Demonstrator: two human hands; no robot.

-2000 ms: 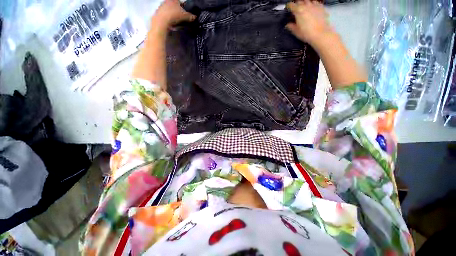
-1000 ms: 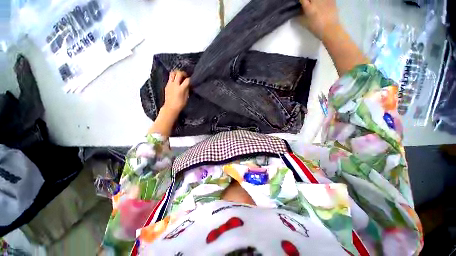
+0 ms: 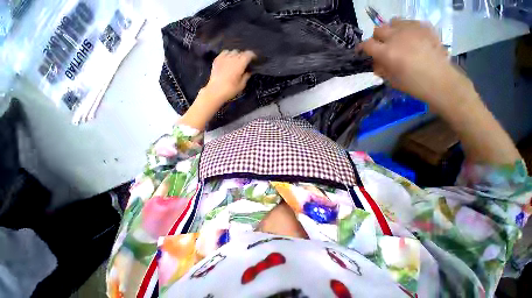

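A dark grey-black denim jacket (image 3: 274, 43) with pale stitching lies partly folded on the white table (image 3: 131, 145), close to my front. My left hand (image 3: 232, 73) lies on the jacket's left part with its fingers curled on the cloth; whether it pinches the cloth is hidden. My right hand (image 3: 402, 55), slightly blurred, is at the jacket's right edge. Its fingers close on the end of a sleeve that lies across the jacket. The jacket's top is cut off by the picture edge.
White printed garment bags (image 3: 81, 52) lie at the left of the table. Thin sticks (image 3: 374, 16) lie by my right hand, with clear bags (image 3: 475, 9) behind. A blue bin (image 3: 394, 116) and a brown box (image 3: 429, 139) are below at right. Dark clothing (image 3: 20, 174) is at left.
My right hand has brought the sleeve from the far side down and right, across the jacket. My left hand has moved slightly right and up. The view has shifted, showing the bin below the table.
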